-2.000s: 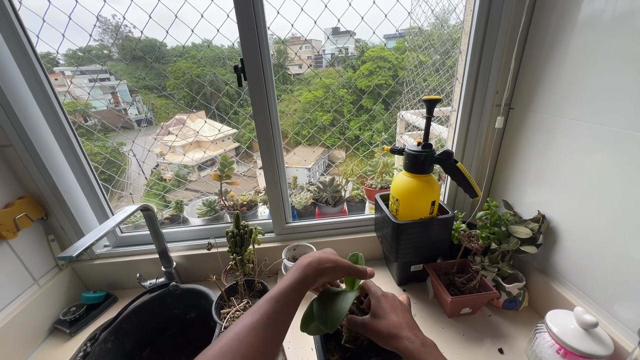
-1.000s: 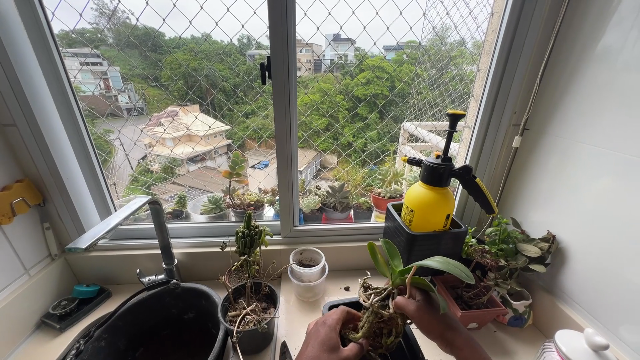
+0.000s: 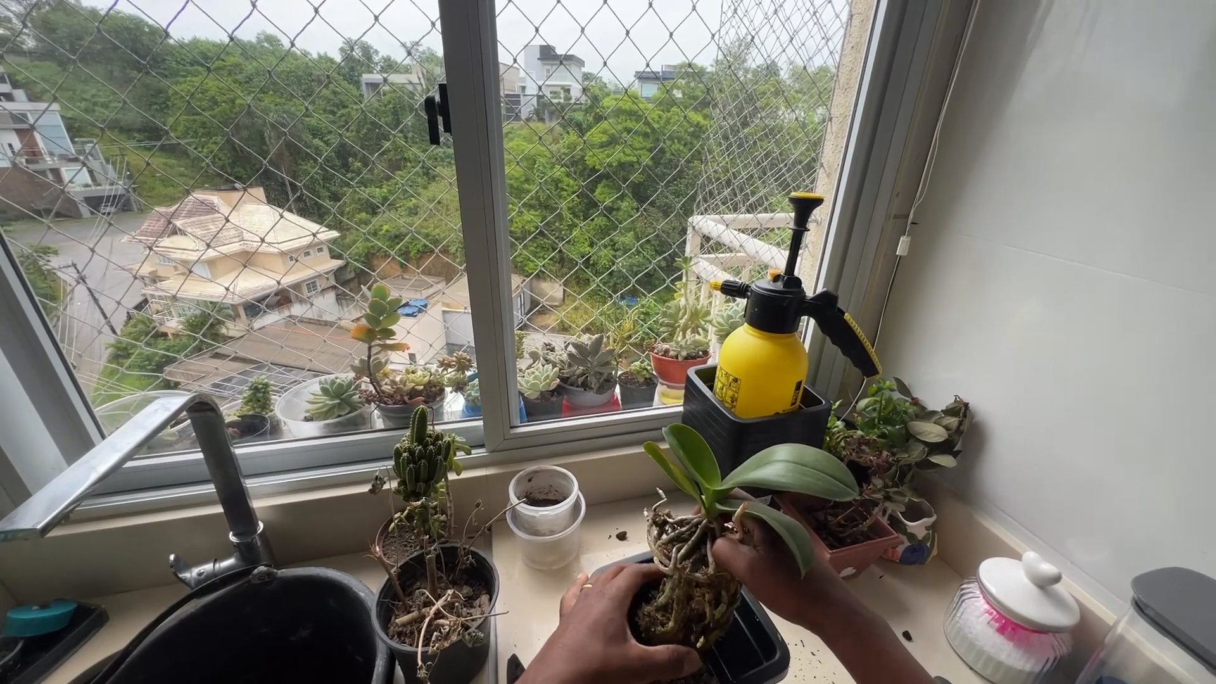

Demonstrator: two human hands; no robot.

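An orchid (image 3: 698, 560) with broad green leaves and a ball of pale roots and moss is held upright between both hands. My left hand (image 3: 608, 622), with a ring on one finger, cups the lower left of the root ball. My right hand (image 3: 774, 570) grips the plant's base at the right, under a leaf, its fingertips partly hidden. Below the roots lies a black rectangular plastic planter (image 3: 760, 655), partly covered by the hands. Its inside shows only in part.
Left stand a potted cactus (image 3: 427, 465), a black bucket (image 3: 256, 627) and a metal faucet (image 3: 223, 465). Behind are stacked clear plastic cups (image 3: 546, 518). A yellow pump sprayer (image 3: 760, 366) sits in a black square pot (image 3: 698, 418). Right are a terracotta-coloured planter (image 3: 845, 541) and a lidded glass jar (image 3: 1007, 617).
Two seconds ago the hands were around the orchid low over the dark planter; now its root ball is in full view, raised and held between both hands. The view has shifted somewhat.
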